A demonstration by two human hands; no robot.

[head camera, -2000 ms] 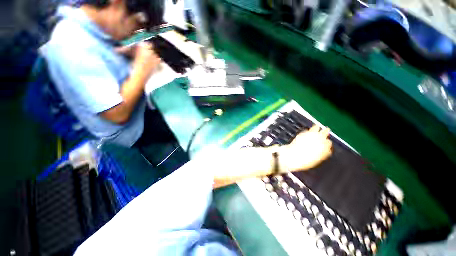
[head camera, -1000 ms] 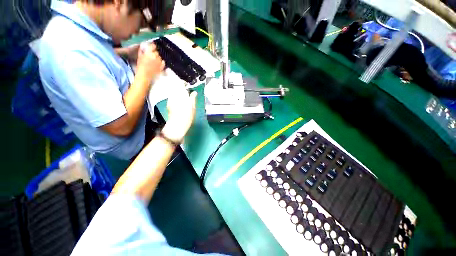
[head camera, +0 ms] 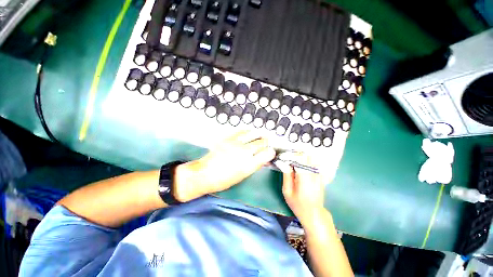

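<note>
My left hand [head camera: 230, 162] and my right hand [head camera: 305, 186] meet at the front edge of the white board [head camera: 181, 127]. My left fingertips pinch a small dark part [head camera: 275, 160], mostly hidden by the fingers. My right hand holds a slim pale tool [head camera: 301, 165] against it; something whitish shows at these fingers, too blurred to name. Rows of black cylinders with pale round ends [head camera: 200, 99] lie beyond my hands. Behind them sits a black grooved tray [head camera: 292, 48], with small black units [head camera: 208, 40] in its left grooves.
A white blower [head camera: 432, 92] with a black round grille stands at the right. A crumpled white wipe [head camera: 437, 161], a small bottle [head camera: 467, 194] and a second black tray [head camera: 481, 216] lie near it. A black cable [head camera: 38, 97] and yellow tape line [head camera: 100, 70] are at the left.
The view has swung from the neighbouring worker to my own board. My left hand has moved from the neighbour's side to the board's front edge. My right hand and the blower now show.
</note>
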